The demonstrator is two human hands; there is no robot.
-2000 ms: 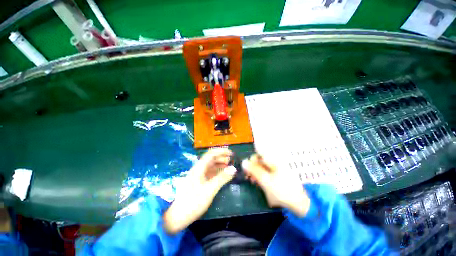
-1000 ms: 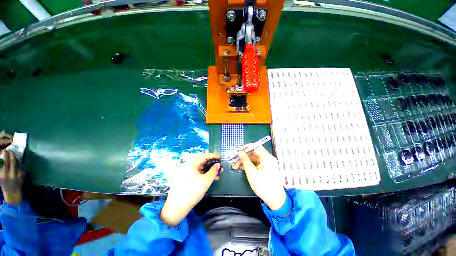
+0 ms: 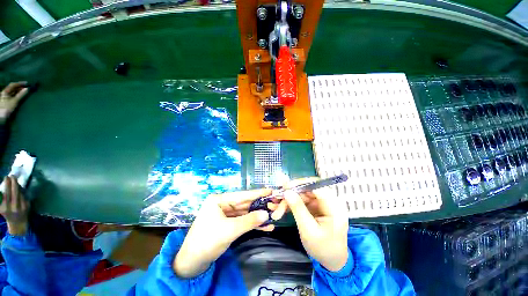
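My left hand (image 3: 223,226) holds a small dark rounded housing (image 3: 261,204) between thumb and fingers, in front of the press. My right hand (image 3: 315,222) holds slim grey tweezers (image 3: 324,182), their rear end pointing out to the right and their tips at the housing. The fingertips of both hands are close together and partly cover the housing. A pale gridded sheet (image 3: 268,163) lies just beyond my hands. The orange toggle press (image 3: 248,115) stands behind it, its red handle (image 3: 286,76) hanging down above the small black nest (image 3: 274,115).
A white board (image 3: 370,139) with rows of short marks lies right of the press. A clear blister tray (image 3: 457,199) of black parts is at the far right, more trays (image 3: 475,248) below. Shiny film (image 3: 194,150) lies left. At the far left, another person's hand (image 3: 14,205) holds a white cloth (image 3: 22,166).
Both hands have come closer together and the housing is raised to the tweezer tips. The tweezers point flatter to the right. Another person's second hand has moved up at the far left.
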